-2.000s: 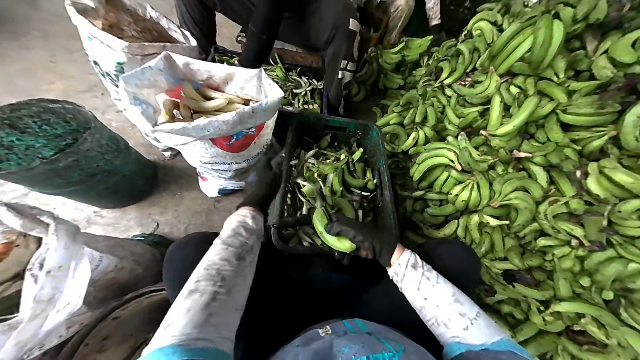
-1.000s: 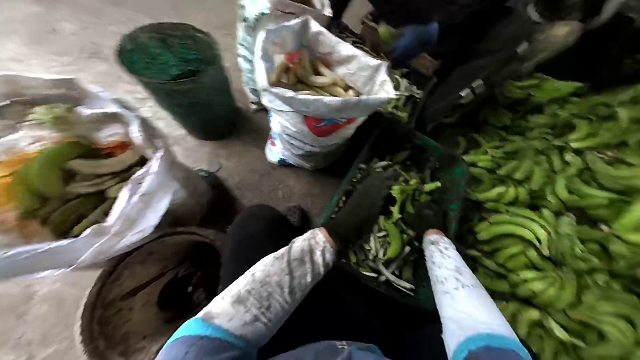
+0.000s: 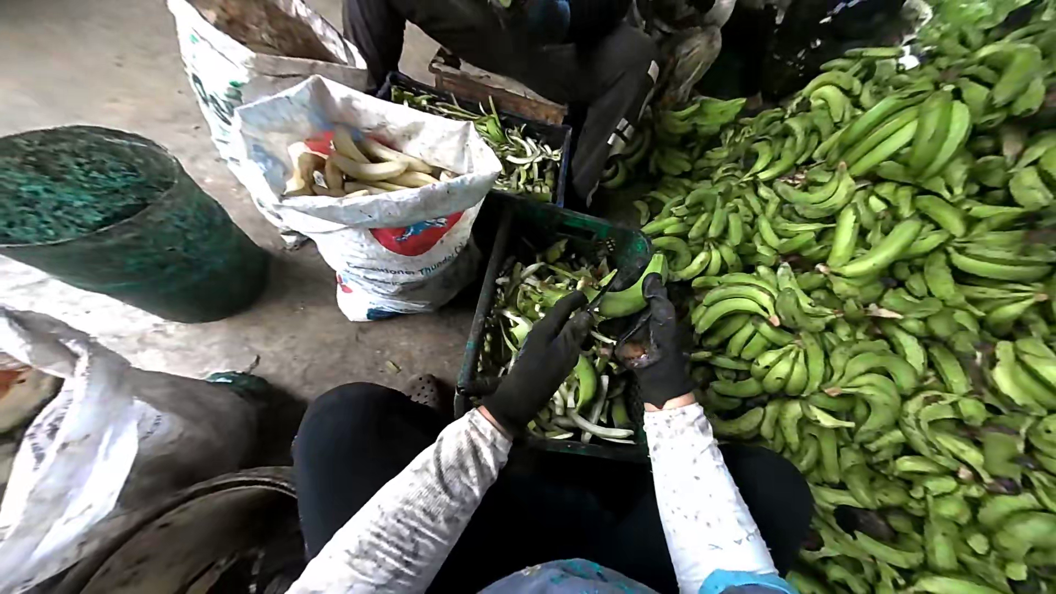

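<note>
Over the crate, my gloved left hand (image 3: 544, 355) is closed on a small knife (image 3: 605, 289), whose dark blade points up toward a green plantain (image 3: 624, 299). My gloved right hand (image 3: 664, 351) holds that plantain, with the thumb laid along it. Below both hands is a dark green plastic crate (image 3: 474, 351) with plantain peels (image 3: 606, 425) and green pieces in it. To the right of the crate lies a large heap of green plantains (image 3: 874, 363).
A white sack of peeled plantains (image 3: 412, 198) stands left of the crate. Farther left are a green bin (image 3: 206, 256) and another white sack (image 3: 157, 429). A round container (image 3: 190, 528) is at lower left. Ahead, a person (image 3: 528, 49) sits behind a second crate of peels (image 3: 565, 165).
The view has swung left and back. My hands have come together above the crate, with a green plantain now held up between them.
</note>
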